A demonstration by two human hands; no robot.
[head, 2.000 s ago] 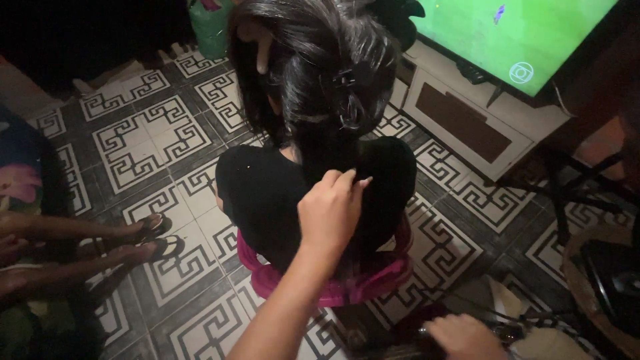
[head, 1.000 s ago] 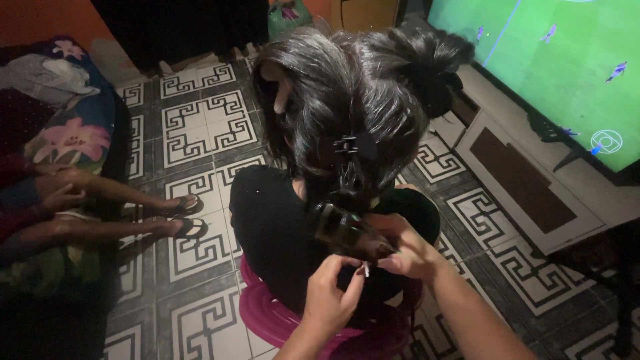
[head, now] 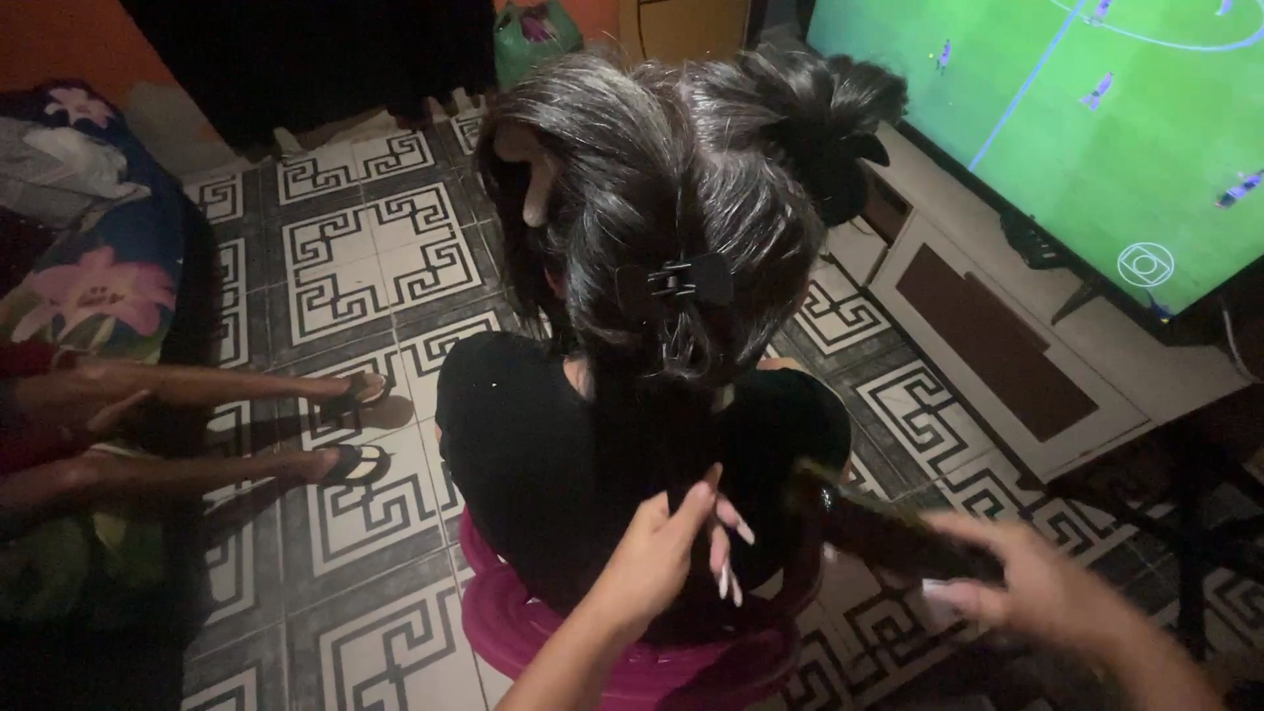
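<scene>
A person in a black shirt (head: 523, 444) sits with their back to me on a magenta plastic chair (head: 523, 622). Their dark hair (head: 632, 178) is gathered by a black claw clip (head: 676, 281) at the back of the head, and another bunch is held up at the upper right. My left hand (head: 671, 548) is closed around the hanging lower hair behind the back, long nails showing. To its right, my right hand (head: 1017, 583) grips a dark, blurred object (head: 889, 533), possibly a hairbrush, held off the hair.
A seated person's legs (head: 227, 385) in sandals (head: 355, 464) reach in from the left, beside floral fabric (head: 99, 286). At right, a television (head: 1066, 128) stands on a white cabinet (head: 1007, 336). A green bag (head: 533, 44) sits on the patterned tile floor (head: 385, 257) beyond.
My right hand was low at the right two seconds ago, then came to the hair with the dark object. It has since moved away rightward. My left hand stays at the hair.
</scene>
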